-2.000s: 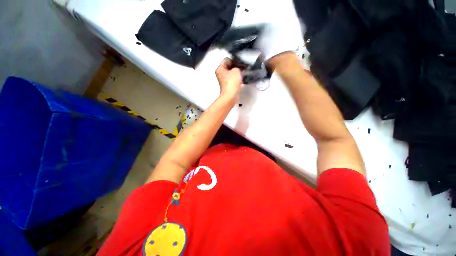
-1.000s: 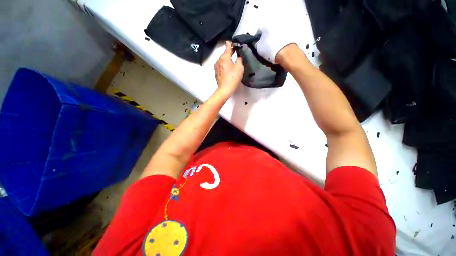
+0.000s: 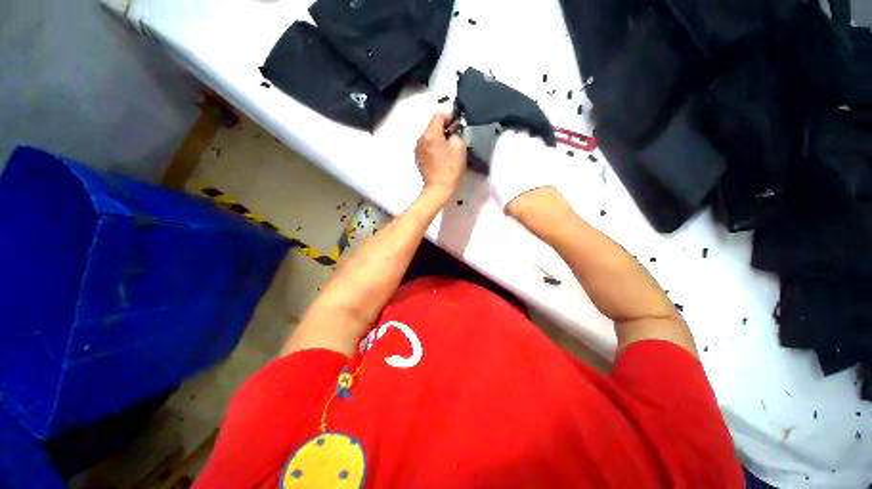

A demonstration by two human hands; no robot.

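A black sewn piece (image 3: 497, 100) is between my hands over the white table, with a greyer face showing near its lower left. My bare left hand (image 3: 441, 153) pinches its left edge. My right hand (image 3: 516, 167), in a white glove, is at its lower right edge, with the fingertips hidden by the fabric. Red thread snips (image 3: 575, 139) lie on the table just right of the piece. Flat black pieces (image 3: 320, 76), one with a small white mark, lie at the upper left of the table.
A large heap of black pieces (image 3: 684, 158) covers the right side of the white table (image 3: 516, 258). Small black offcuts are scattered on the white top. A blue bin (image 3: 172, 296) stands on the floor at left, near yellow-black tape (image 3: 268, 225).
The piece was blurred, then held open with its grey face showing; now its black face shows more. My gloved hand has moved down to its lower edge. The red snips have come into view.
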